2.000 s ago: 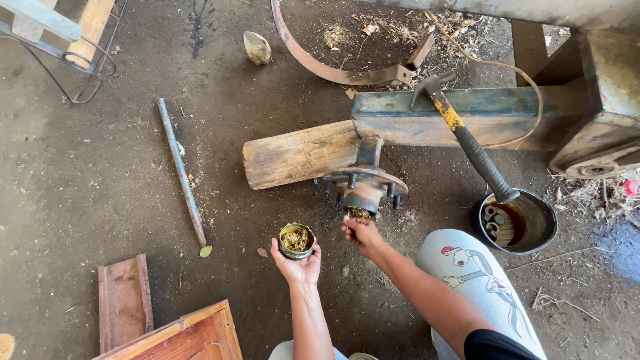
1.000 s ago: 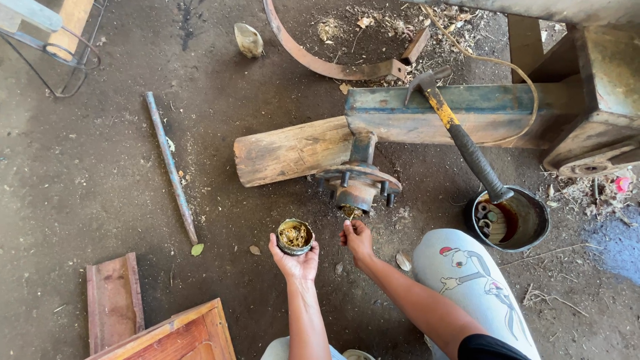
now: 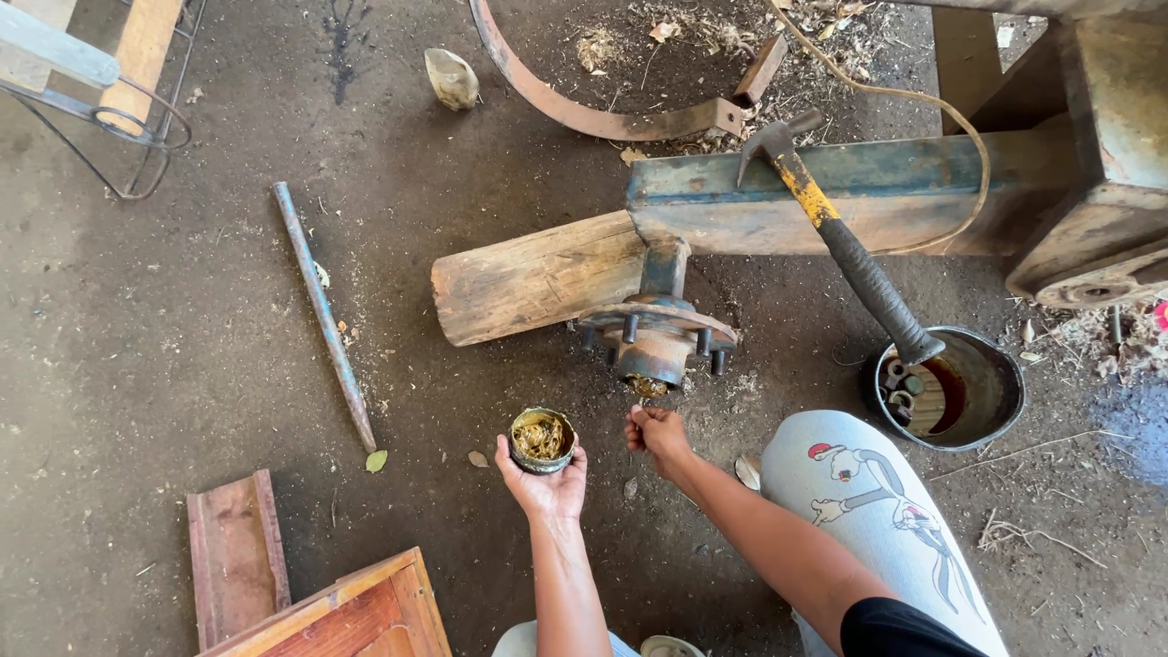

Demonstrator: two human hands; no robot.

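Observation:
My left hand (image 3: 547, 484) holds a small round cup of yellow-brown grease (image 3: 542, 440), its mouth facing up. Just below the open end of a wheel hub with studs (image 3: 655, 342), my right hand (image 3: 659, 436) pinches a small thin tool, mostly hidden by the fingers, whose tip is at the hub's mouth. Grease shows inside that mouth. The hub sits on a stub at the end of a blue, rusty steel beam (image 3: 730, 214). Across the beam lies a claw hammer (image 3: 849, 246) with a black and yellow handle.
A wooden block (image 3: 538, 278) lies beside the beam's end. At right stands a metal pot (image 3: 1004, 392) with metal parts and dark liquid. A steel bar (image 3: 324, 315), a rusty channel piece (image 3: 237, 557) and a wooden panel (image 3: 347, 616) lie at left. A curved metal strip (image 3: 602, 123) is beyond the beam.
My right hand stays at the hub's mouth, with only small shifts. My left hand keeps holding the grease cup close by.

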